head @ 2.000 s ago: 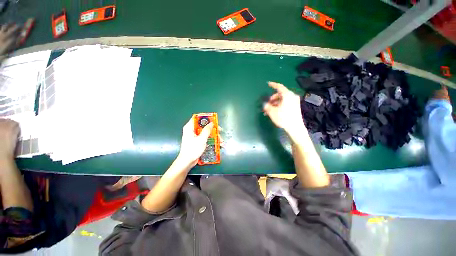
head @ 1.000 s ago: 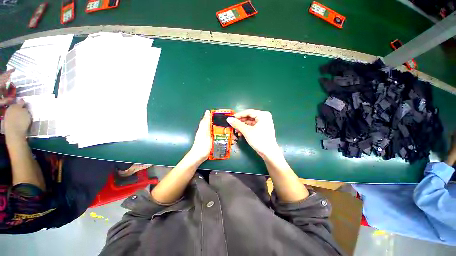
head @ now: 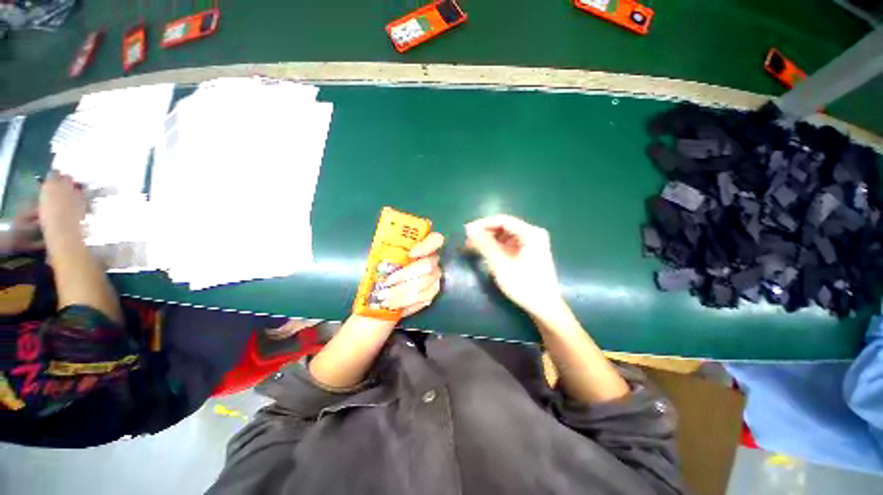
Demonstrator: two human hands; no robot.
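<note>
My left hand point(head: 414, 282) grips an orange device unit point(head: 394, 237) above the bench. Its fingers wrap over the lower right part. The face in view is mostly plain orange, with a small dark grid near the upper end and grey-white patches between the fingers. My right hand point(head: 521, 259) is just right of the unit, apart from it, fingers curled and fingertips close together. I cannot tell if anything is between them. A large pile of black parts point(head: 765, 208) lies on the bench to the right.
White sheets point(head: 247, 184) lie on the left. A neighbour's arm point(head: 73, 232) reaches over them. Orange units point(head: 426, 24) lie on the conveyor beyond the pale rail point(head: 484, 79). A grey bar point(head: 842, 72) slants at upper right. A blue sleeve point(head: 867, 372) is at far right, a brown carton point(head: 702, 416) below the bench.
The black insert seen at the open unit is no longer visible. The unit has been turned to show its other face. My right hand has moved off it to the right.
</note>
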